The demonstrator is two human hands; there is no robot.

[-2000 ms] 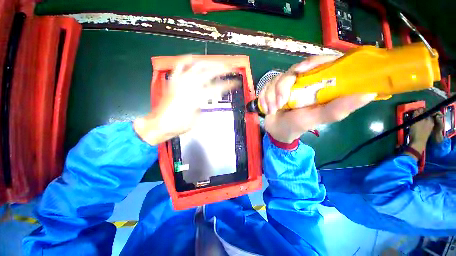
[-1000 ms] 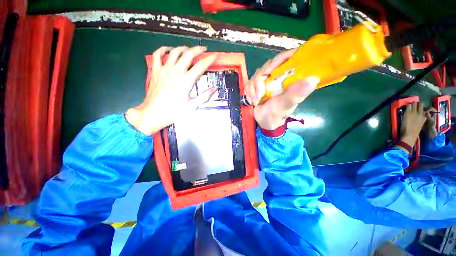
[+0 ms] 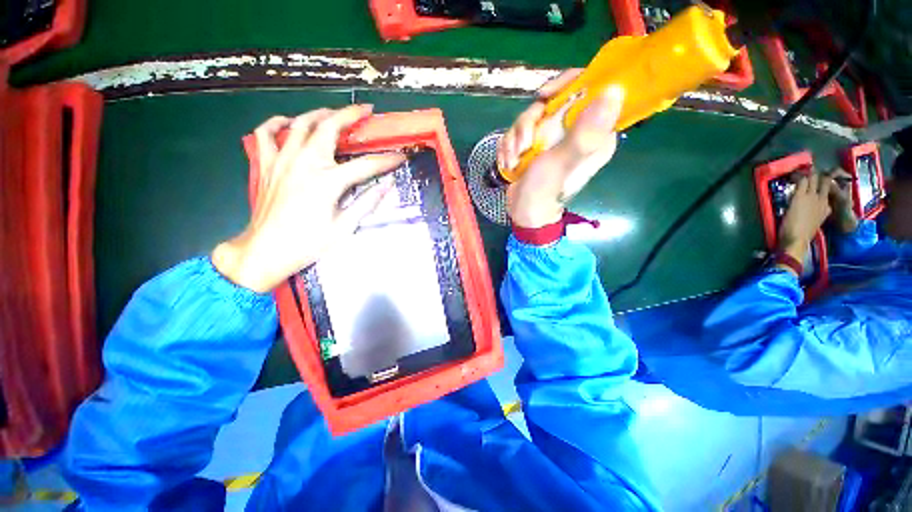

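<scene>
An open-backed tablet [image 3: 457, 310] lies in a red foam tray [image 3: 483, 290] in front of me, its large silver battery [image 3: 395, 285] glaring. My left hand [image 3: 305, 195] lies over the tray's upper left part, fingers spread, with fingertips on the tray's top edge and the circuit-board end. My right hand [image 3: 555, 160] grips a yellow-orange electric screwdriver [image 3: 650, 70], right of the tray. Its tip points down at the round perforated dish [image 3: 488, 178] and is mostly hidden by my fingers.
Red trays [image 3: 45, 260] stand side by side at the left. More trayed tablets [image 3: 500, 12] lie beyond the worn whitish strip [image 3: 440, 76]. A black cord [image 3: 690, 215] crosses the right side. Another person's hands [image 3: 808, 208] work on a tray at the right.
The screwdriver has moved from the tray's right edge to over the perforated dish. My left hand has settled on the tray's upper left. The view has shifted, so the tray appears further left.
</scene>
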